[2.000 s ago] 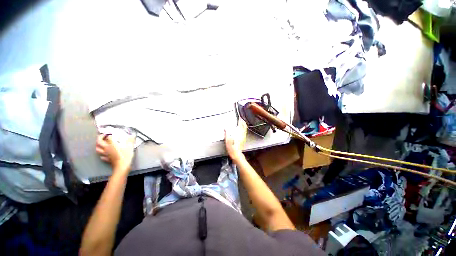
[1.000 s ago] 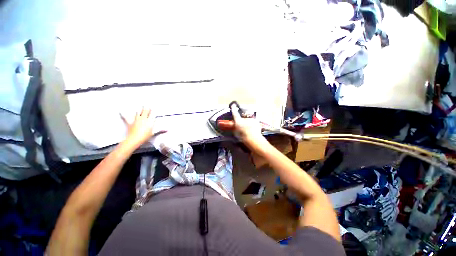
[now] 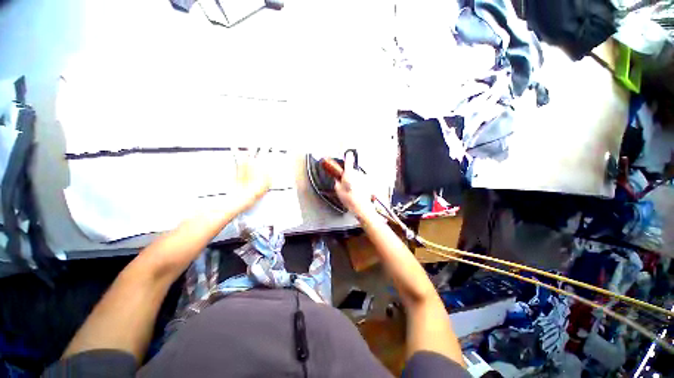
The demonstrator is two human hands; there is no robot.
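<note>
A white garment panel (image 3: 155, 181), washed out by glare, lies flat on the pale table in front of me, with a long dark strip (image 3: 155, 151) running across it. My left hand (image 3: 253, 176) lies on the panel near its right end, fingers spread, partly lost in glare. My right hand (image 3: 349, 186) is closed on the brown-orange handle of the steam iron (image 3: 323, 181). The iron stands at the panel's right, its dark soleplate pointing away from me. I cannot tell if it touches the cloth.
Yellow-tan hoses (image 3: 510, 272) run right from the iron. A black square pad (image 3: 429, 156) lies right of the table. A crumpled grey and white heap (image 3: 484, 118) is beyond it. Pieces with dark bands (image 3: 16, 184) hang at the left edge. Small cut pieces (image 3: 225, 10) lie far off. A cardboard box (image 3: 439, 235) is below.
My right hand has taken hold of the iron, which has turned from pointing left to pointing away. My left hand has moved right over the panel. The panel now lies flatter than at first.
</note>
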